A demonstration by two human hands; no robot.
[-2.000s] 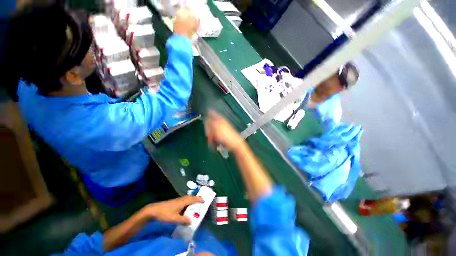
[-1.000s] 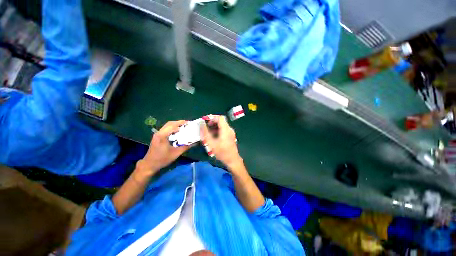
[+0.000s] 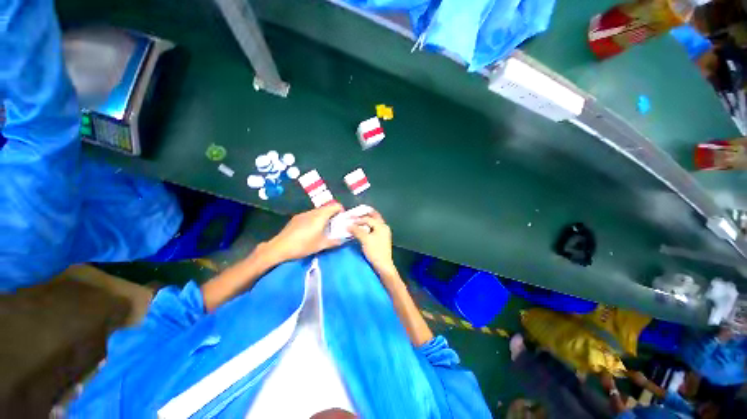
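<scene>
A small white carton (image 3: 346, 224) is held between my two hands, close to my chest at the bench edge. My left hand (image 3: 307, 233) grips its left side and my right hand (image 3: 375, 237) grips its right side; the fingers hide part of it. Just beyond, two small white cartons with red bands (image 3: 312, 182) stand close together, and another one (image 3: 356, 181) stands to their right. A further red-banded carton (image 3: 371, 132) stands farther off. A loose pile of white and blue discs (image 3: 273, 173) lies to the left.
A digital scale (image 3: 110, 86) is at the left beside a person's blue sleeve (image 3: 33, 147). A green scrap (image 3: 215, 152), a pale strip (image 3: 225, 170) and a yellow scrap (image 3: 384, 111) lie on the green bench (image 3: 467, 180). A metal upright (image 3: 254, 49) stands ahead; a black lump (image 3: 575, 244) lies right.
Both hands have moved nearer my body with the white item between them. The disc pile and more cartons now show beyond the hands.
</scene>
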